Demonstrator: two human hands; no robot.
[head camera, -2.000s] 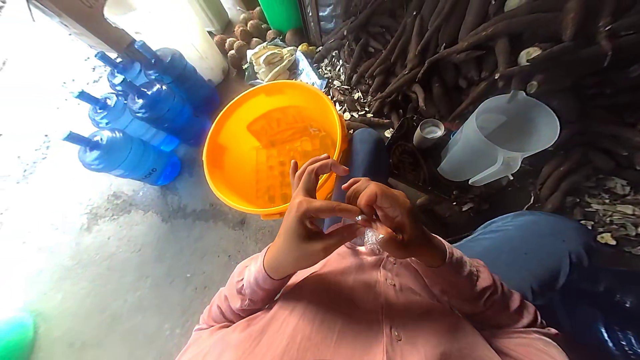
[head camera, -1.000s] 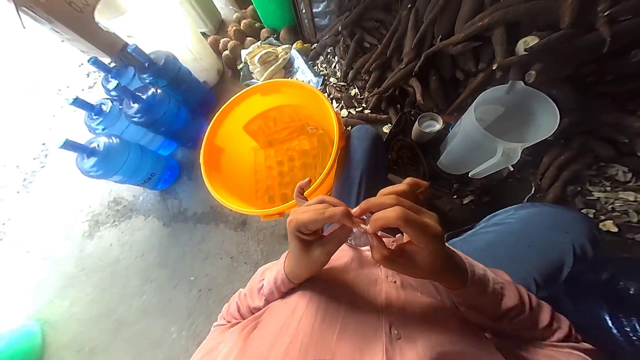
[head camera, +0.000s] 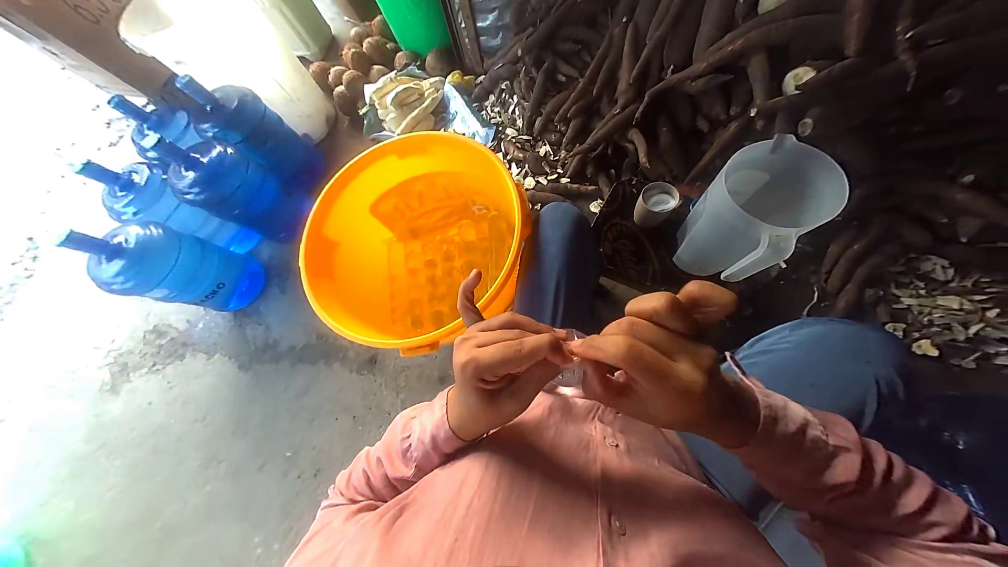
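Note:
My left hand (head camera: 504, 366) and my right hand (head camera: 661, 358) meet in front of my chest, fingertips nearly touching. Pinched between them is a small piece of clear plastic (head camera: 572, 370), probably a bag or film, which hangs below the fingertips and is partly hidden by the fingers. Just beyond my left hand stands a large orange plastic tub (head camera: 346, 276) that holds clear liquid and several pale shapes too faint to name. A translucent plastic pitcher (head camera: 713, 224) stands beyond my right hand, with a small white cup (head camera: 656, 203) at its left.
Several blue water bottles (head camera: 173, 268) stand on the concrete floor (head camera: 197, 425) at left. Long brown roots (head camera: 630, 87), apparently cassava, are heaped at upper right, with peelings (head camera: 937, 299) near them. Peeled pale pieces (head camera: 405, 102), coconuts (head camera: 354, 59) and a green container (head camera: 413, 24) lie behind the tub.
My hands have come closer together at the fingertips and stay on the clear plastic. My left hand's raised fingers have folded down, except one that still points up.

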